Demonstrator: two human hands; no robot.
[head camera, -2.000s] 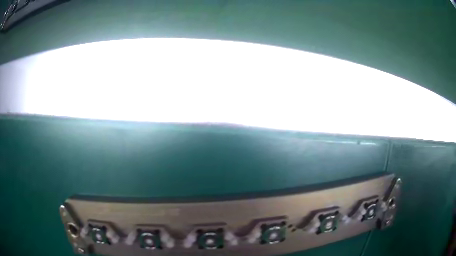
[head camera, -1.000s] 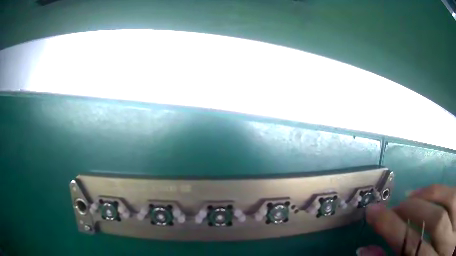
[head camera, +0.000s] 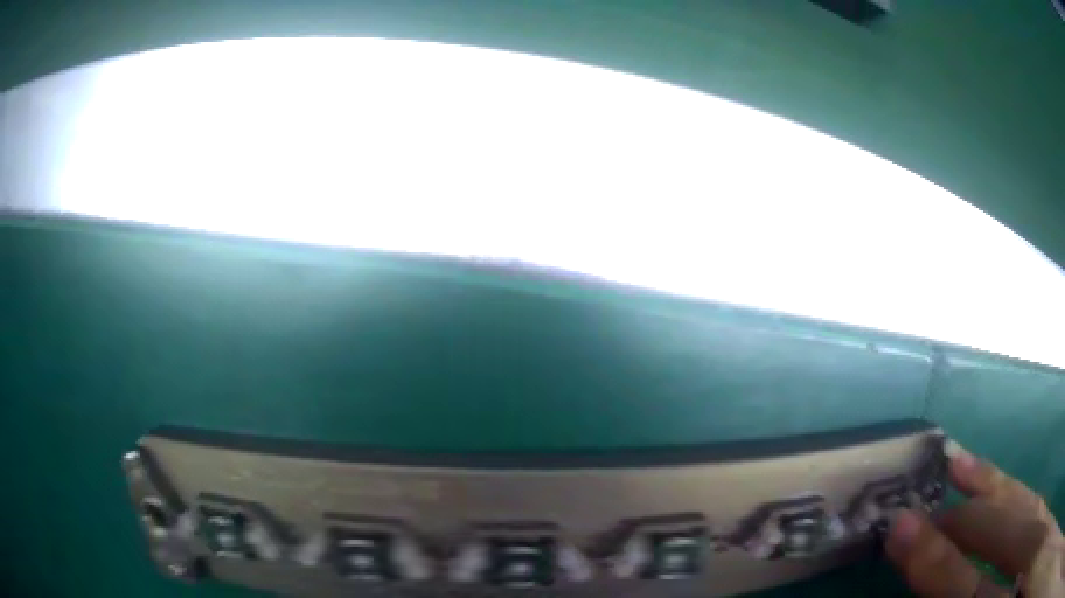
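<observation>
The long grey-tan fixture bar (head camera: 561, 485) lies on the green worktop across the lower part of the view, a little blurred. Small dark square workpieces with pale centres sit in a row of stations along it, one of them near the middle (head camera: 521, 561), between pale rounded clamp arms. My right hand (head camera: 981, 532) is at the bar's right end, thumb and finger on either side of the end piece, gripping it. Part of the hand is cut off by the frame's lower right edge. My left hand is not in view.
A bright, glaring metal strip (head camera: 502, 152) runs across beyond the worktop (head camera: 467, 350). Beyond it is the green conveyor belt (head camera: 701, 35), with a dark object (head camera: 858, 9) at its top edge. A seam crosses the worktop at the right.
My right hand came in from the right and has moved from below the bar's right end onto that end. The bar now appears lower in view. Objects on the belt have changed.
</observation>
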